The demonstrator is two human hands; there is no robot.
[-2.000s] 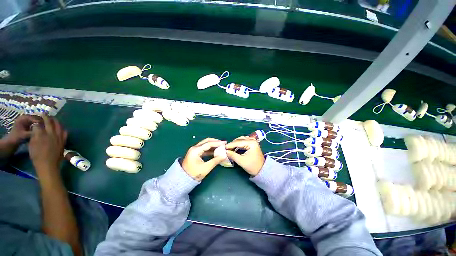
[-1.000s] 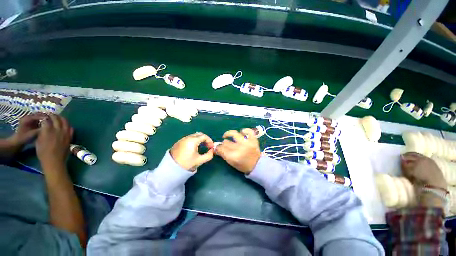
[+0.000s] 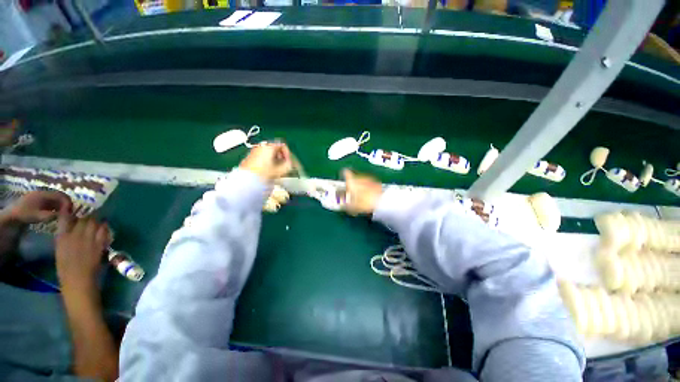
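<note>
My left hand [image 3: 268, 160] is over the pale rail at the belt's near edge, its fingers curled; a blurred pale streak runs from it towards the right, and what it holds is unclear. My right hand [image 3: 363, 192] is at the rail, fingertips on a blurred striped piece [image 3: 328, 195]. Cream oval pieces [image 3: 276, 198] show beside my left sleeve, which hides most of their row. Cord loops [image 3: 403, 265] lie by my right sleeve; striped pieces [image 3: 479, 210] show above it, the others hidden.
Joined pairs lie along the green belt [image 3: 298, 112], with one cream piece [image 3: 230, 140] near my left hand. A slanting metal post [image 3: 567, 97] stands at right. Cream rows [image 3: 626, 313] lie on a white sheet at right. A neighbour's hands [image 3: 78, 231] work at left.
Both hands have moved forward from the worktop to the rail and spread apart. The striped piece is now between them. The neighbour's hand at right has left the view. Belt pieces have shifted right.
</note>
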